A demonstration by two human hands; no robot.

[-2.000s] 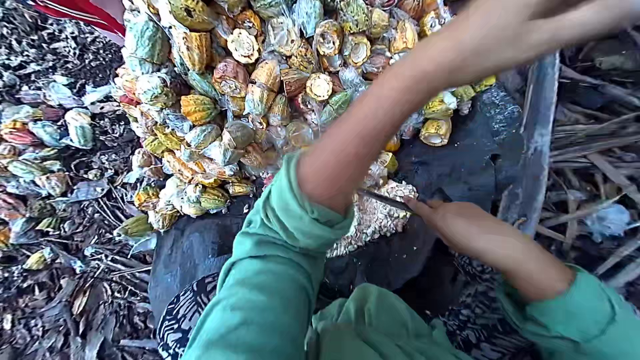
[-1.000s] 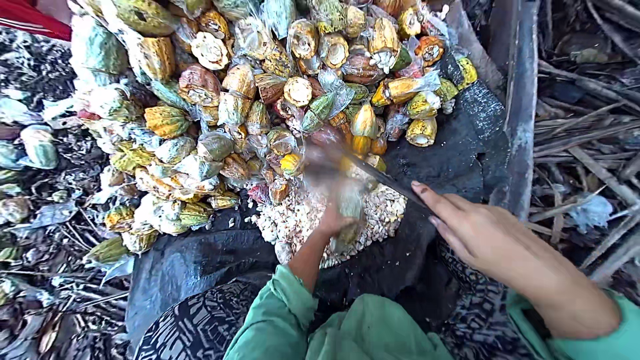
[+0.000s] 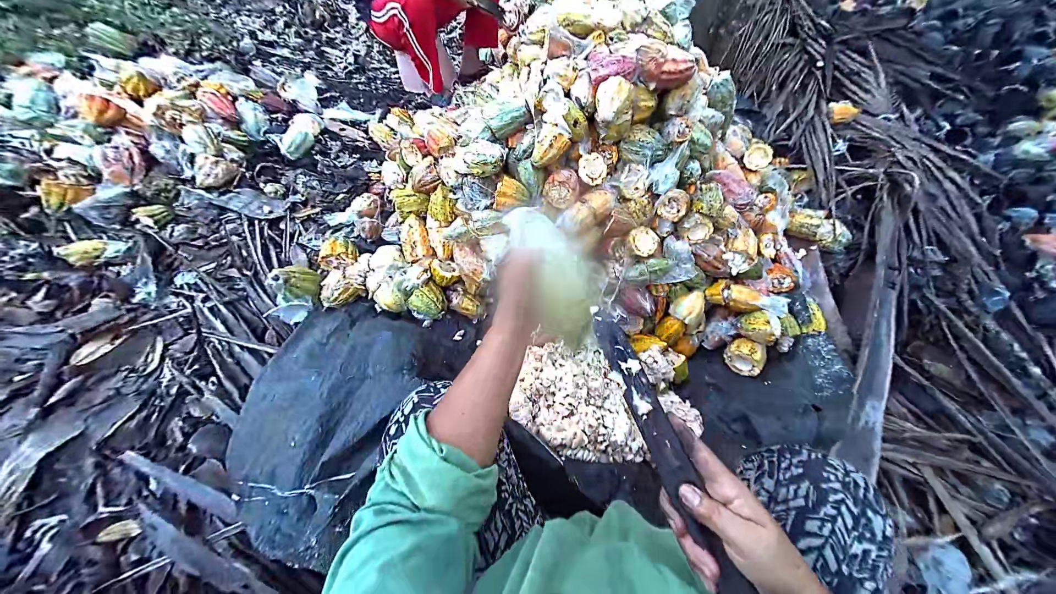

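In my right hand (image 3: 726,511) is the handle of a long dark blade (image 3: 639,396), with pale bits stuck on it. Its tip points up and away, over a heap of wet whitish cacao beans (image 3: 569,404). My left hand (image 3: 518,285), blurred, grips a pale green cacao pod (image 3: 561,285), also blurred, with what looks like clear plastic at its top. This pod is just left of the blade tip and above the beans. Behind it rises a large pile of cacao pods (image 3: 615,107), many wrapped in plastic film, some cut across.
Black plastic sheeting (image 3: 322,412) lies under the beans. More pods (image 3: 198,115) are on the leaf litter at the left. A person in red trousers (image 3: 429,33) is behind the pile. Dry palm fronds (image 3: 891,148) and a long woody stalk (image 3: 879,330) lie at the right.
My left arm, raised across to the right two seconds ago, is now at the left over the beans. The blade has stayed in my right hand. The view has tilted up.
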